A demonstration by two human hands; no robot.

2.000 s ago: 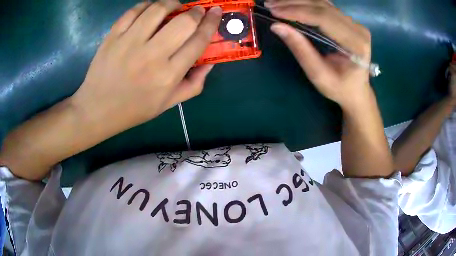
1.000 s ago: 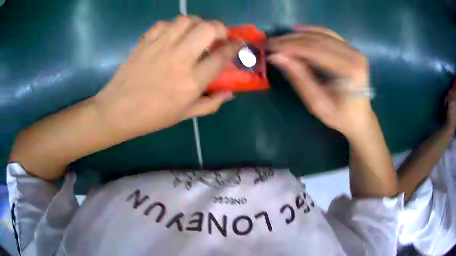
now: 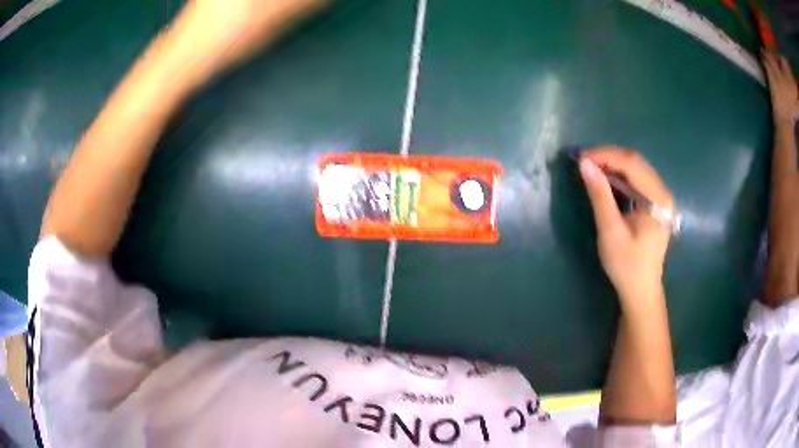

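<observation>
An orange housing [image 3: 429, 232] lies open side up on the dark green surface, untouched. Inside it are a pale patterned part [image 3: 348, 192] at the left end, a small green circuit board [image 3: 406, 198] and a round black speaker with a white centre [image 3: 472, 195] at the right end. My right hand [image 3: 632, 210] is to the right of the housing, closed around a slim dark tool with a pale rear end, probably tweezers [image 3: 650, 209]. My left hand is cut off by the top edge; only the forearm and about the wrist show.
The green work surface [image 3: 491, 297] has a thin white line [image 3: 412, 79] running under the housing and a pale curved edge [image 3: 701, 35] at the top right. Another person's arm [image 3: 782, 192] and white sleeve are at the far right, near something orange.
The housing was held in my left hand and now lies released on the surface. My left arm has reached up and out of the picture. My right hand has moved away from the housing, still holding the tool.
</observation>
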